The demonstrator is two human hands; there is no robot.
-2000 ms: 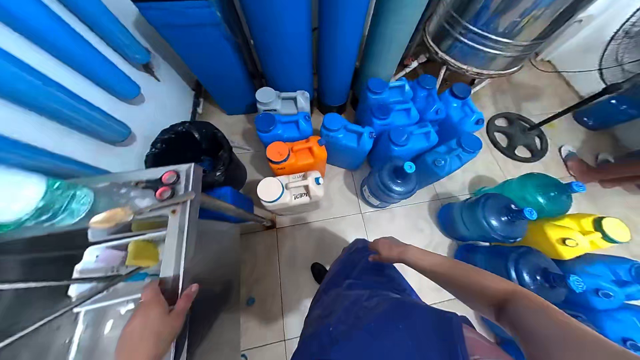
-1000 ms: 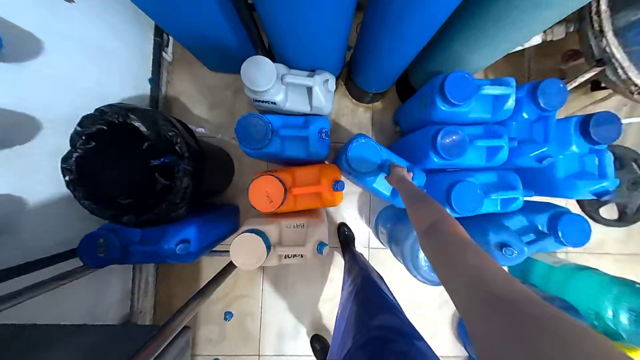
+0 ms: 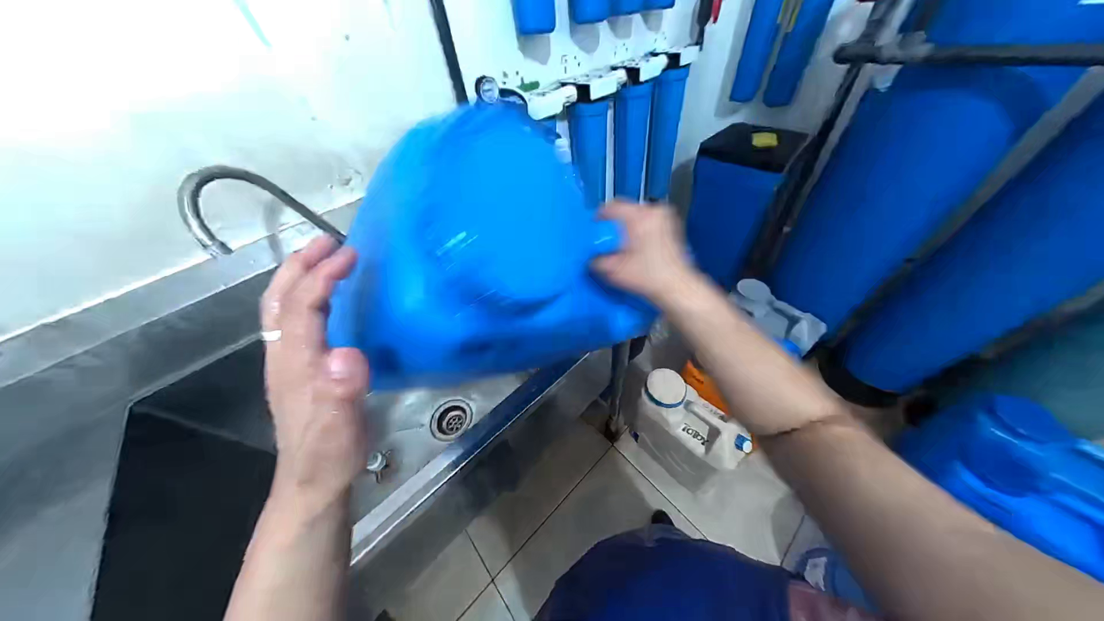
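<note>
A blue plastic jerrycan (image 3: 483,250), blurred by motion, is held up over the stainless steel sink (image 3: 405,423). My right hand (image 3: 642,250) grips it at its right end, fingers closed round a blue part there. Against or close by its left side is my left hand (image 3: 315,362), fingers raised and thumb apart, with a ring on one finger; whether it bears any weight cannot be told. A curved metal faucet (image 3: 250,177) stands behind the sink, left of the jerrycan. The sink's drain (image 3: 451,420) shows below it.
White (image 3: 690,431), orange (image 3: 703,384) and grey (image 3: 776,315) jugs stand on the tiled floor right of the sink. Blue filter housings (image 3: 630,129) line the wall. Tall blue tanks (image 3: 914,190) rise at right, with more blue jugs (image 3: 1009,474) at lower right.
The view has swung to the sink. My right hand, on a blue jerrycan among the floor jugs one second ago, now holds one up over the sink. My left hand has come back into view beside it.
</note>
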